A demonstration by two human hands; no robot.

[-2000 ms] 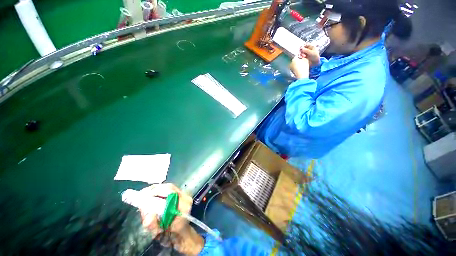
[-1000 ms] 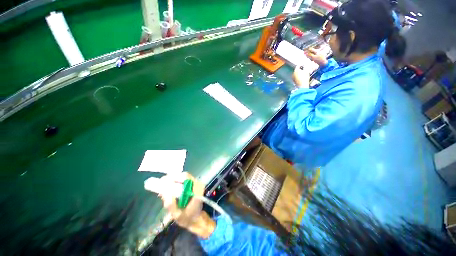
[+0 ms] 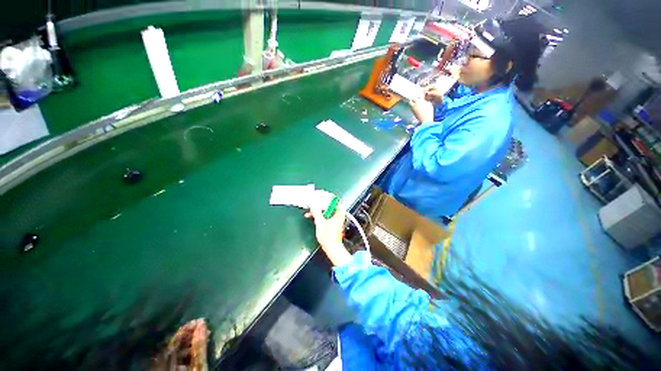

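Note:
My right hand [image 3: 330,230] is at the belt's front edge and holds a dispensing syringe. The syringe's bright green cap [image 3: 331,207] shows at the fingers, and a pale hose [image 3: 362,230] trails from it. The pale barrel overlaps a plain white paper [image 3: 291,195] on the green belt [image 3: 217,253], and its tip is hard to tell apart. A blurred, reddish-brown shape at the bottom edge looks like my left hand [image 3: 190,346], cut off; its fingers and any content are unclear. Small round black parts lie on the belt: one left [image 3: 132,176], one far left [image 3: 30,242], one farther back [image 3: 262,127].
A long white strip [image 3: 346,138] lies on the belt at the right. Beyond it are an orange-based press [image 3: 378,83] and small loose bits. A person in a blue smock [image 3: 464,152] holds a white piece. An open cardboard box [image 3: 409,232] stands below the belt edge.
The view has swung left and up. My right hand appears farther up and right, with the syringe still held. The left-hand shape and another black part at far left have come into view.

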